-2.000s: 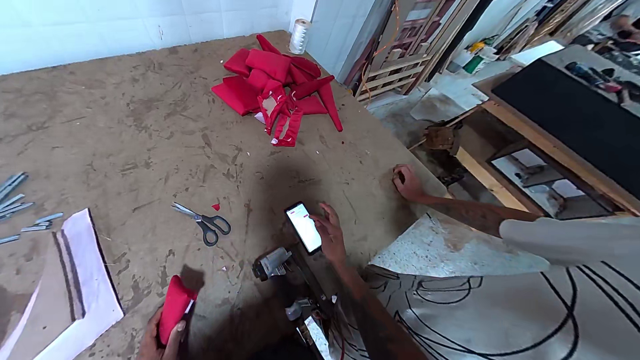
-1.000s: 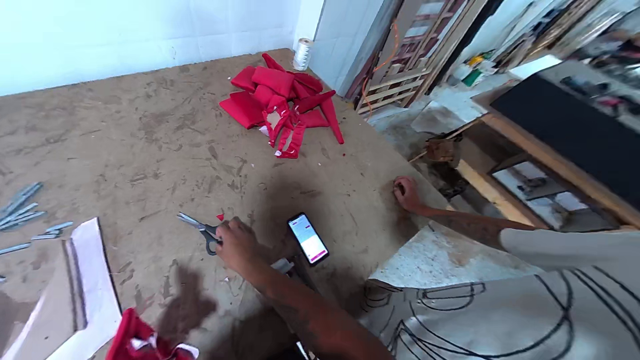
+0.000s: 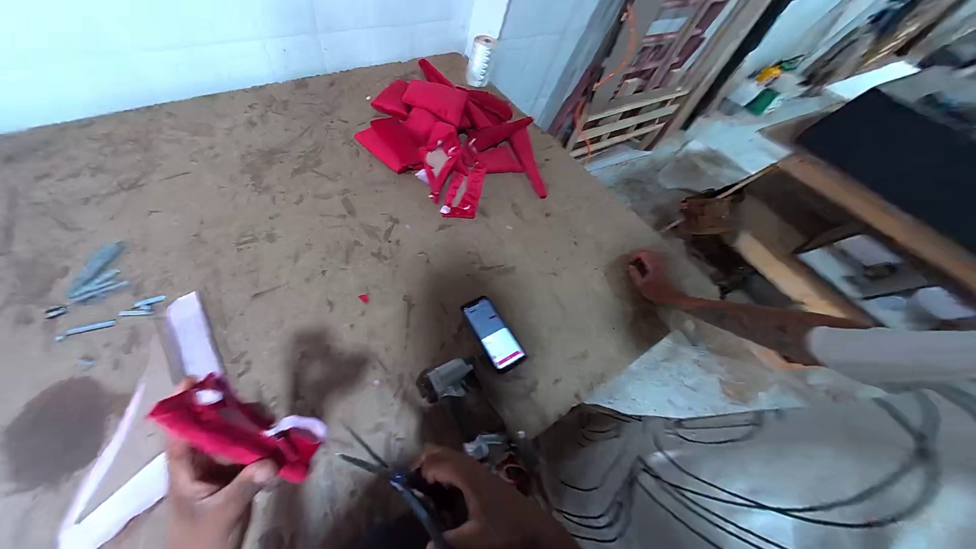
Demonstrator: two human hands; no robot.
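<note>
My left hand (image 3: 206,480), low at the left, grips a red fabric piece (image 3: 229,427) with white material showing at its openings. To its right, my right hand (image 3: 473,488) holds a pair of scissors (image 3: 398,479) with dark handles; the blades are spread and point toward the red piece without touching it. A lit smartphone (image 3: 494,334) lies on the brown tabletop above my right hand. Farther back is a heap of red padded fabric pieces (image 3: 435,107), with cut red strips (image 3: 461,187) at its front.
Metal staple strips (image 3: 95,278) and white-edged sheet material (image 3: 194,328) lie at the left. A pneumatic-looking metal tool (image 3: 450,377) is by the phone. A thread spool (image 3: 481,61) stands at the back. Another person's hand (image 3: 648,274) rests at the table's right edge.
My right hand went from the phone to the scissors on the table, and now holds them up, opened, near my left hand. My left hand has raised the red piece, its white-lined opening now showing.
</note>
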